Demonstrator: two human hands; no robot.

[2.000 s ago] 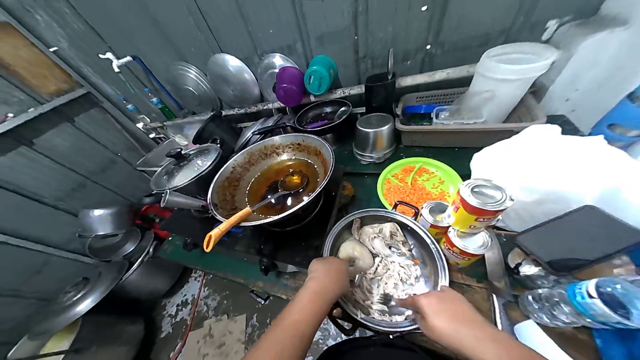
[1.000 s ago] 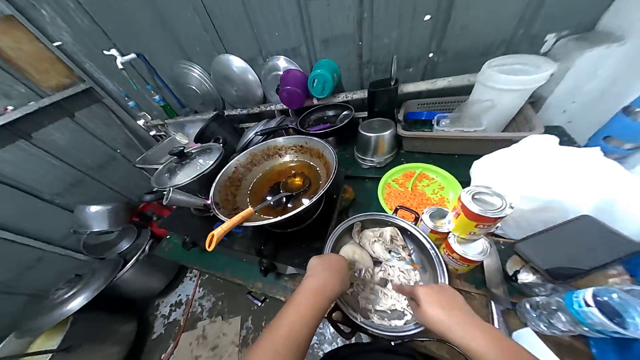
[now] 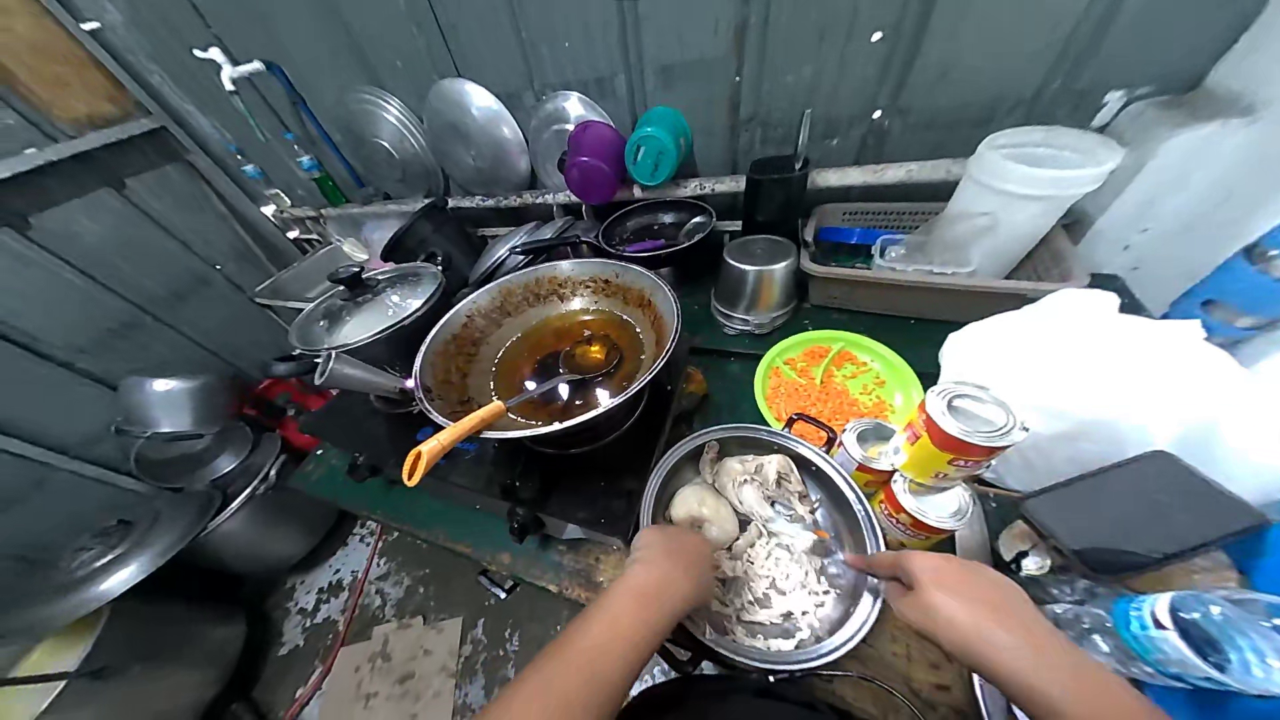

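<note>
A steel pan [image 3: 655,490] stands before me with shredded pale meat [image 3: 775,590], a larger meat piece with skin [image 3: 760,485] and a rounded pale piece [image 3: 704,513] in it. My left hand [image 3: 675,568] is over the pan's left side, just below the rounded piece; its fingertips are hidden, so whether it grips anything is unclear. My right hand [image 3: 925,590] reaches over the right rim, index finger toward the shreds, with a small bit near its tip; its other fingers are curled, and I cannot tell if they hold anything.
Left of the pan, a large wok [image 3: 440,330] of oil with a wooden-handled ladle [image 3: 455,440] sits on the stove [image 3: 590,490]. A green plate [image 3: 905,370] of chopped orange vegetable, stacked cans [image 3: 960,430], a white plastic bag [image 3: 1090,380] and water bottles [image 3: 1180,635] stand right.
My right hand has drawn back toward the pan's right rim from over the shredded meat. The left hand has stayed at the pan's left side.
</note>
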